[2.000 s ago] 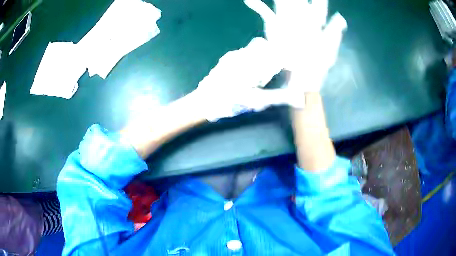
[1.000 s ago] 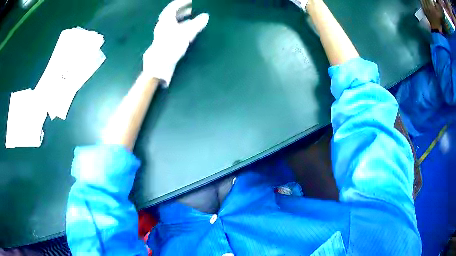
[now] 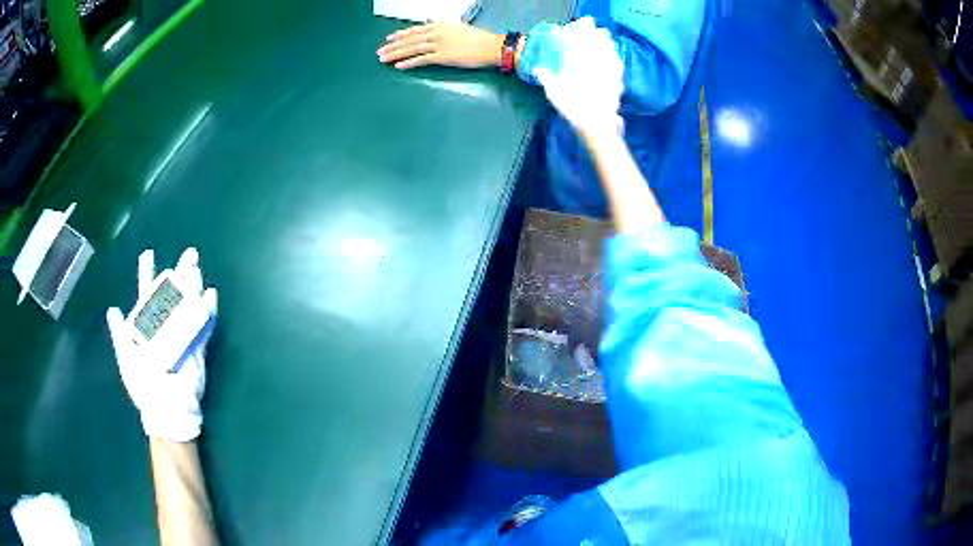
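My left hand (image 3: 165,395), in a white glove, holds a small white display unit (image 3: 160,311) with a grey window showing digits, over the green bench (image 3: 320,320). My right hand (image 3: 585,77), also gloved, is stretched out at the top, at the blue sleeve of a person. It is overexposed, so I cannot tell its fingers or whether it holds anything. An open white box (image 3: 59,267) with a dark-faced device in it stands at the far left. A white piece (image 3: 48,523) shows at the bottom left edge.
A person's bare hand (image 3: 443,46) with a red and black wristband rests on the bench beside white boxes (image 3: 421,9). An open brown carton (image 3: 555,421) with clear plastic film stands on the blue floor (image 3: 811,267). Brown cartons (image 3: 950,171) line the right edge.
The view has swung to the right. My left hand now holds the display unit. My right arm has moved past the bench edge to the person's sleeve.
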